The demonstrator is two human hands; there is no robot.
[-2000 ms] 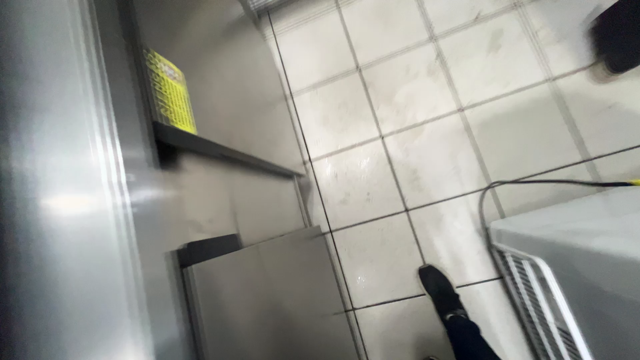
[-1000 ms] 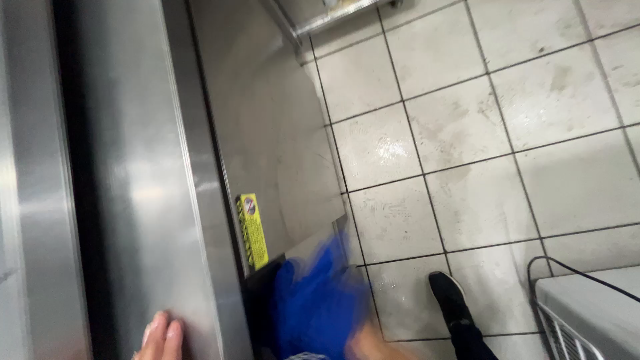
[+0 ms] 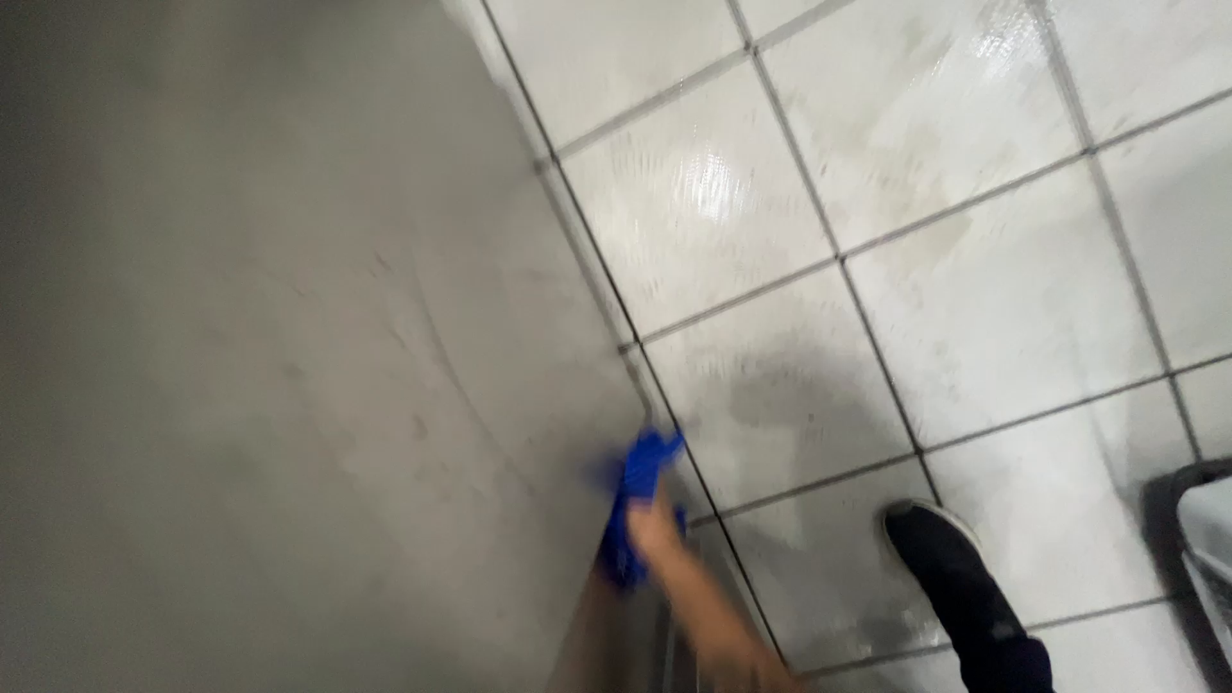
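My right hand (image 3: pixel 650 520) is low in the middle of the head view, blurred, at the lower edge of a large stainless steel panel (image 3: pixel 337 337). Bunched blue cloth (image 3: pixel 643 467) is in its grip, showing above and below the fingers and lying against the steel close to the floor line. Motion blur hides the exact hold. A faint reflection of the bare forearm and the blue shows in the metal. My left hand is out of view.
Pale floor tiles (image 3: pixel 789 395) with dark joints and smudges run along the panel. A foot in a dark shoe (image 3: pixel 929 544) stands right of the hand. Part of a light grey object with a dark edge (image 3: pixel 1208 520) is at the right border.
The view has moved closer to the steel panel and floor. My left hand, seen at the bottom a second ago, has left view. The yellow label is no longer in view.
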